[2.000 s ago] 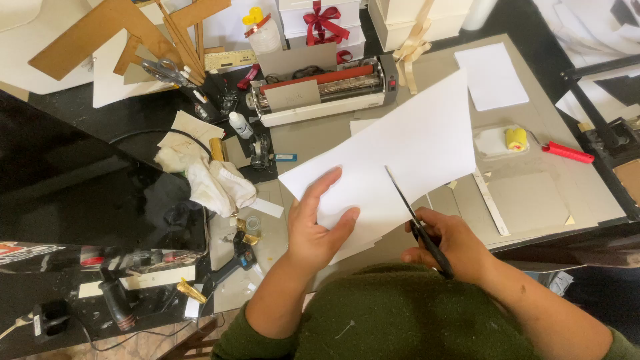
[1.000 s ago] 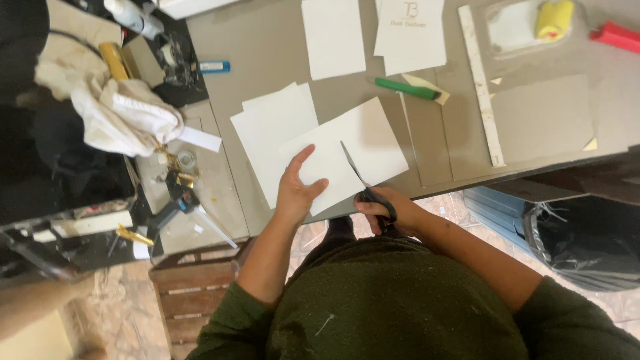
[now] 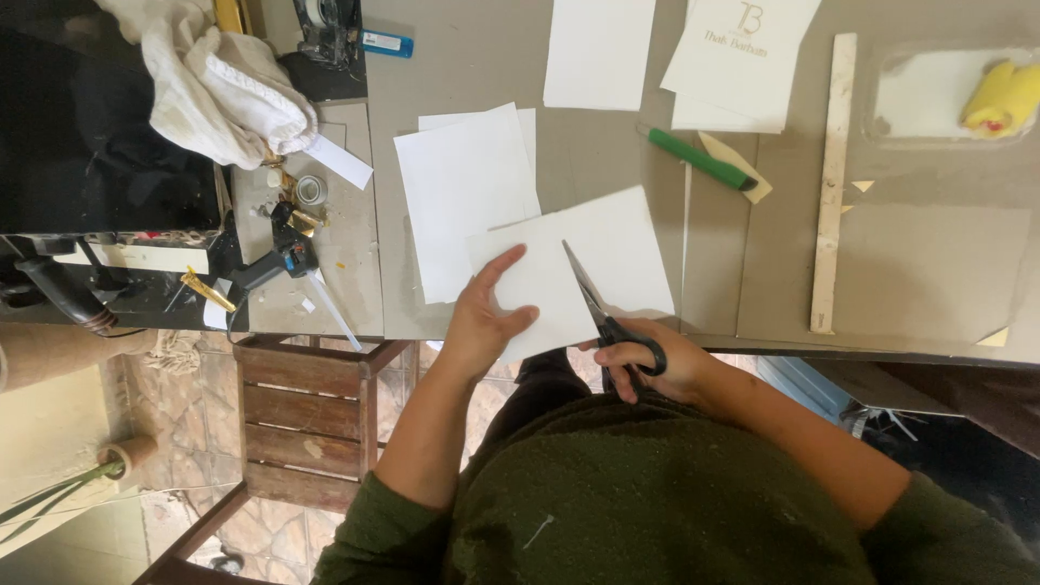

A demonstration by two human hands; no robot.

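Note:
Near the front edge of the table, my left hand (image 3: 491,313) holds a white sheet of paper (image 3: 626,236), thumb and forefinger lying on its top face, the other fingers hidden beneath. Black-handled scissors (image 3: 597,301) are gripped in my right hand (image 3: 650,357), their blades over the sheet and pointing away from me. How far the blades have cut cannot be told. Partly under the sheet's left side lie more white sheets (image 3: 463,195).
Beyond lie blank white sheets (image 3: 600,53), printed sheets (image 3: 735,89), a green-handled tool (image 3: 699,158) and a wooden strip (image 3: 833,187). A yellow roller (image 3: 1003,97) rests on a plastic tray at right. At left are a white cloth (image 3: 219,89) and a hot glue gun (image 3: 284,260). A wooden chair (image 3: 301,422) stands below.
The view has swung down towards the table's front edge since two seconds ago. The held sheet was raised and spread wider then; it is now lower, near the table edge. Both hands keep their holds.

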